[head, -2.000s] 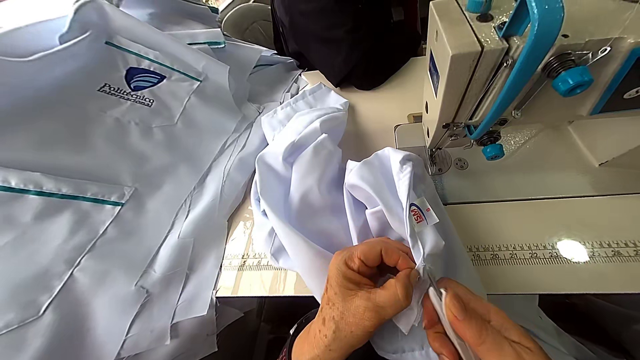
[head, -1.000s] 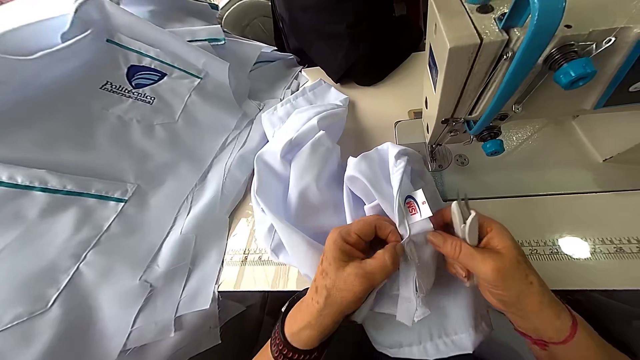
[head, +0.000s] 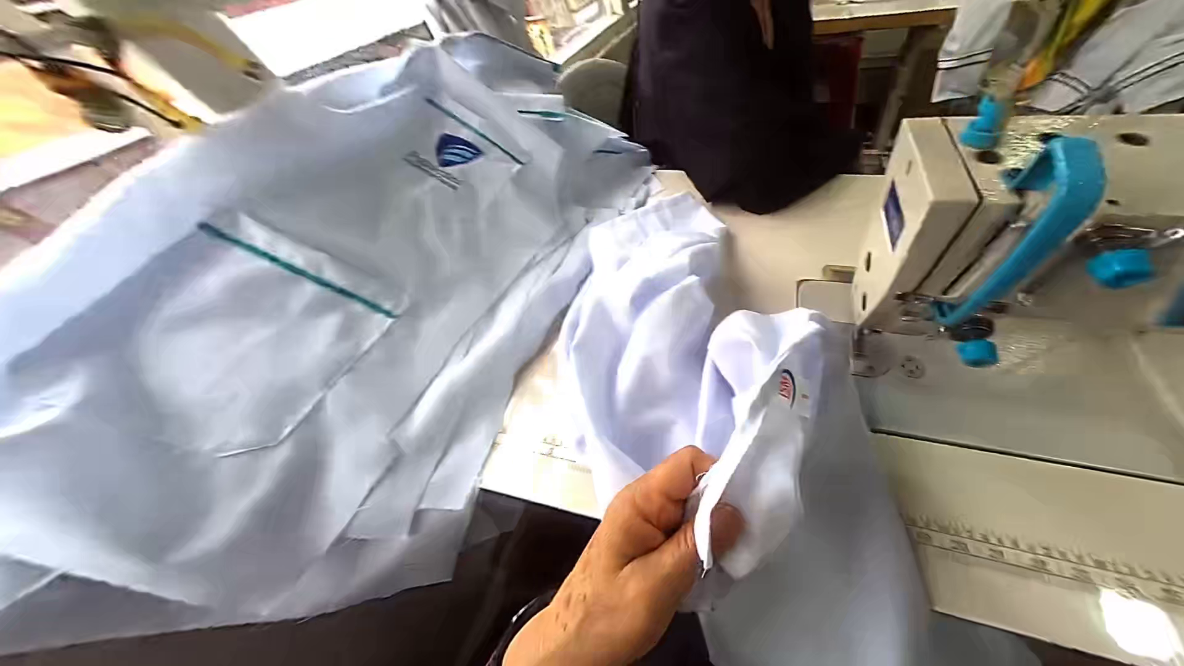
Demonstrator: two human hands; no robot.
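My left hand (head: pixel 638 546), at the lower middle, pinches the edge of a white fabric garment piece (head: pixel 777 472). A small sewn-in label (head: pixel 794 390) with a printed logo sits on that piece just above my fingers. The cloth hangs over the table's front edge, and a bunched part of it (head: pixel 647 305) lies behind my hand, left of the sewing machine's needle area (head: pixel 865 347). My right hand is out of view, and so are the white thread snips.
Light fabric pieces with teal-trimmed pockets (head: pixel 277 342) are piled at left. An industrial sewing machine (head: pixel 943 213) with a blue finger guard stands at right, a measuring scale (head: pixel 1027 555) along its table. Dark cloth (head: pixel 740 102) hangs behind.
My right hand, which held white thread snips beside the label a second ago, has left the view. My left hand still grips the cloth. The view has swung left and up.
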